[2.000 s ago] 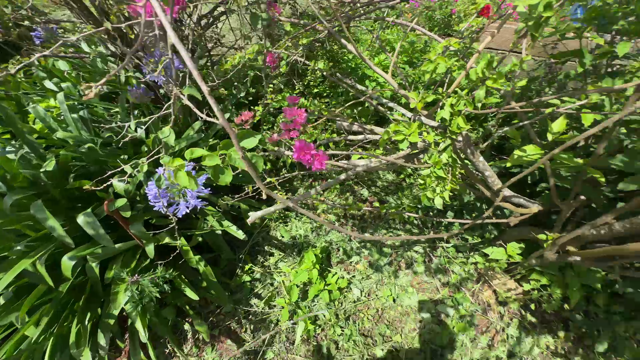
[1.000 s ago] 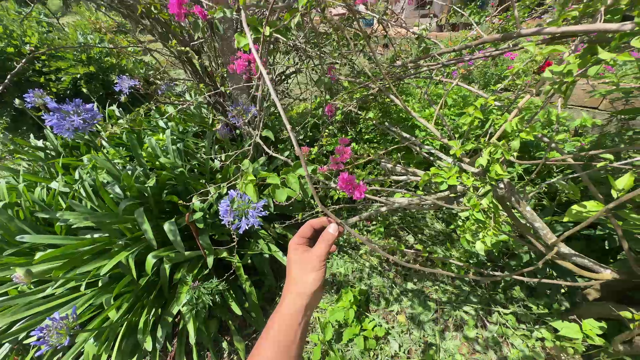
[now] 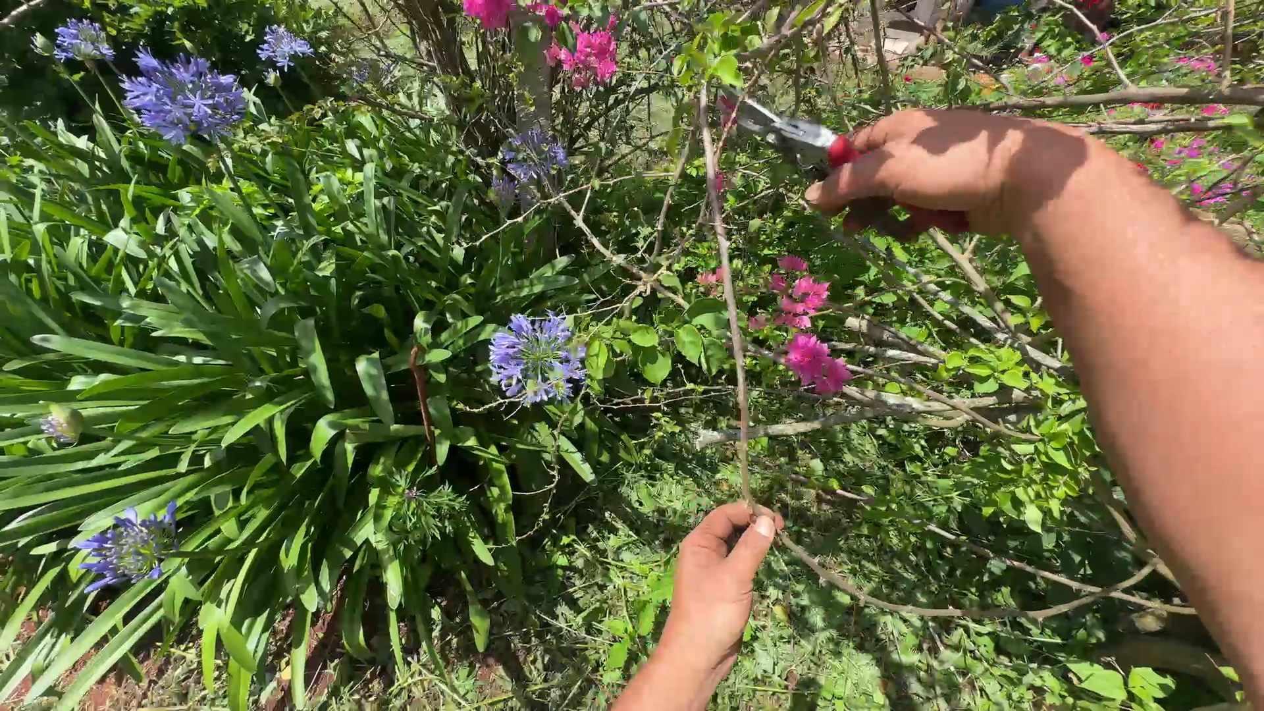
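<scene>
My left hand (image 3: pixel 716 578) pinches a long thin branch (image 3: pixel 733 326) between thumb and fingers, low in the middle of the view. From there the branch rises to leafy growth at the top and also curves off to the lower right. At the upper right, my right hand (image 3: pixel 918 173) is closed round red-handled pruning shears (image 3: pixel 805 133). Their metal blades point up and left, close beside the upper part of the branch; whether they touch it I cannot tell. Pink bougainvillea flowers (image 3: pixel 815 360) are just right of the branch.
Agapanthus plants with strap leaves (image 3: pixel 227 395) and blue flower heads (image 3: pixel 536 357) fill the left side. Thicker bare branches (image 3: pixel 859 420) and leafy shoots cross the right side. Low green plants and cuttings cover the ground (image 3: pixel 820 662) below.
My left hand came into view onto the branch and has since moved lower in the view, still holding it. My right hand with the pruning shears has newly appeared at the upper right.
</scene>
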